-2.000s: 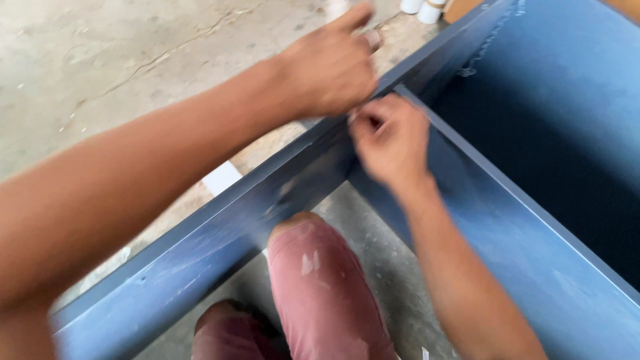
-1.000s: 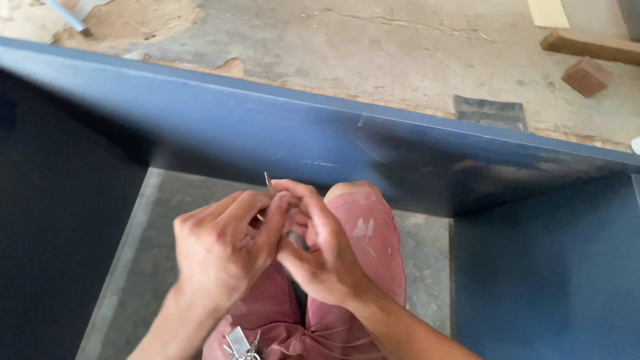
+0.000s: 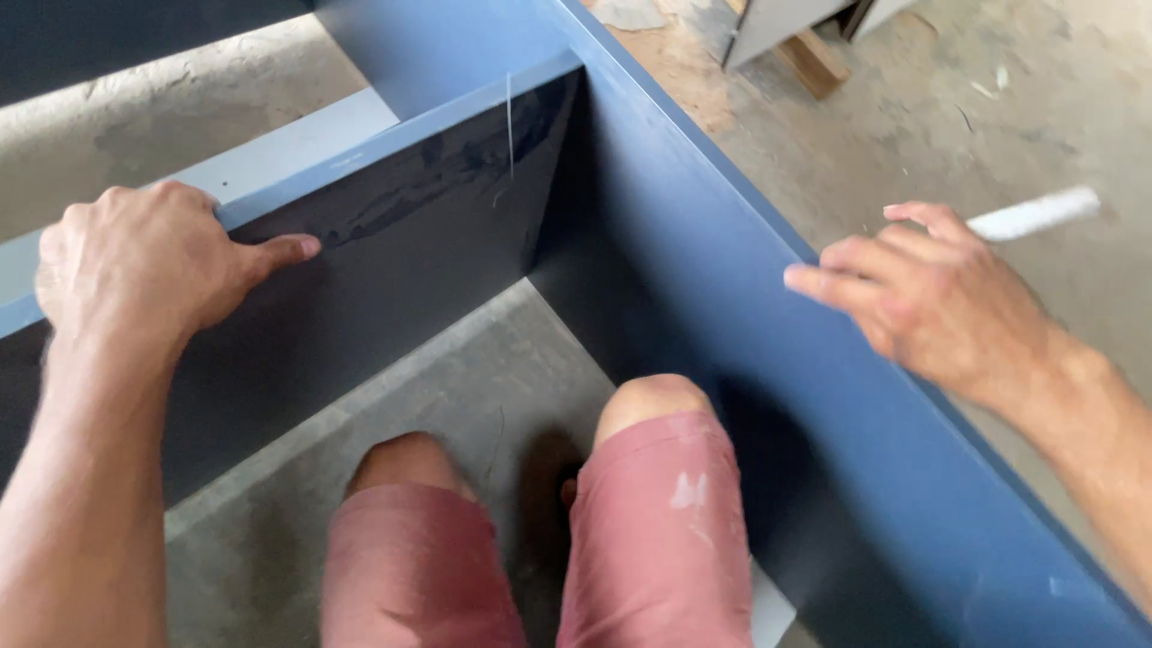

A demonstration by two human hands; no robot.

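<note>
My left hand (image 3: 144, 261) is wrapped over the top edge of a dark blue divider panel (image 3: 396, 252), thumb on the near face and fingers over the far side. Over the edge of the long blue side panel (image 3: 720, 270) hangs my right hand (image 3: 927, 297), its fingers spread and partly curled; whether it touches the edge is hard to tell. No object shows in it. A thin pale strand (image 3: 510, 126) lies at the divider's top edge. The two panels meet in a corner above my knees.
My legs in pink shorts stand inside the blue frame on a grey concrete floor (image 3: 378, 450). A white strip (image 3: 1035, 214) lies beyond the right hand. A wooden block (image 3: 814, 63) and grey panels (image 3: 783, 27) are at the top right; a white board (image 3: 288, 144) is behind the divider.
The hands were together over my lap around a small thin item a second ago; now they are far apart, the left on the divider. The view has swung strongly.
</note>
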